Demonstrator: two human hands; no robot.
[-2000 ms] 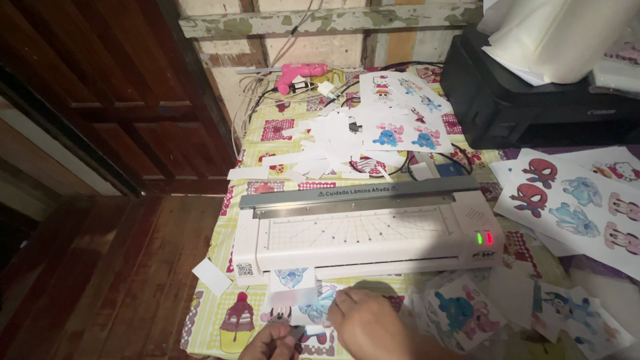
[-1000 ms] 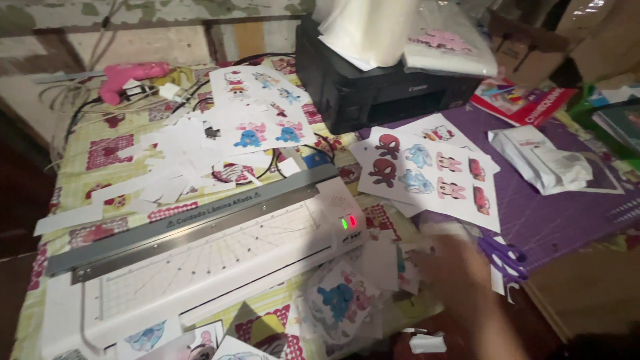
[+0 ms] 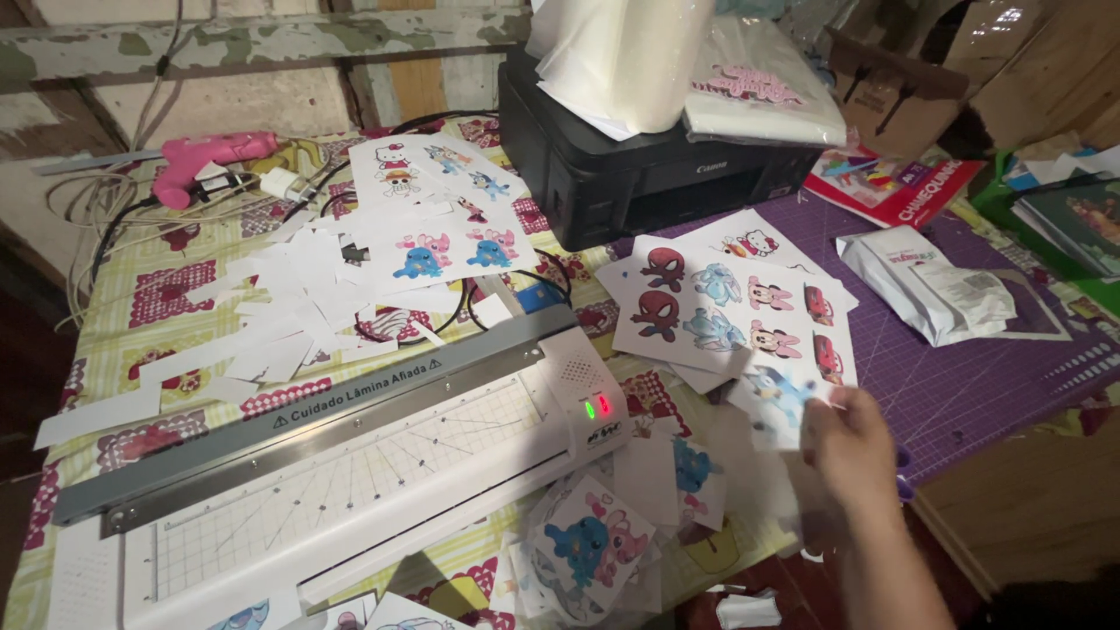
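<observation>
My right hand (image 3: 844, 446), at the right of the head view, pinches a small printed paper cutout (image 3: 774, 398) showing a blue cartoon figure, over the lower edge of a sheet of printed characters (image 3: 731, 302). Left of that hand, a pile of cutouts with blue and pink figures (image 3: 595, 542) lies by the near end of a white laminator (image 3: 350, 490) with a grey blade bar and green and red lights. A few more cutouts (image 3: 411, 612) show at the bottom edge. My left hand is out of view.
A black Canon printer (image 3: 665, 192) carries plastic sheets and a bag. White paper scraps (image 3: 280, 306) and a printed sheet (image 3: 437, 210) lie behind the laminator, near a pink glue gun (image 3: 206, 162). A purple cutting mat (image 3: 954, 376) holds a white packet (image 3: 927, 284). Purple scissor handles (image 3: 906, 472) show by my hand.
The view has swung right. Two seconds ago both hands were at the laminator's front edge with cutouts. My right hand is now at the right with a cutout, and my left hand has gone from view.
</observation>
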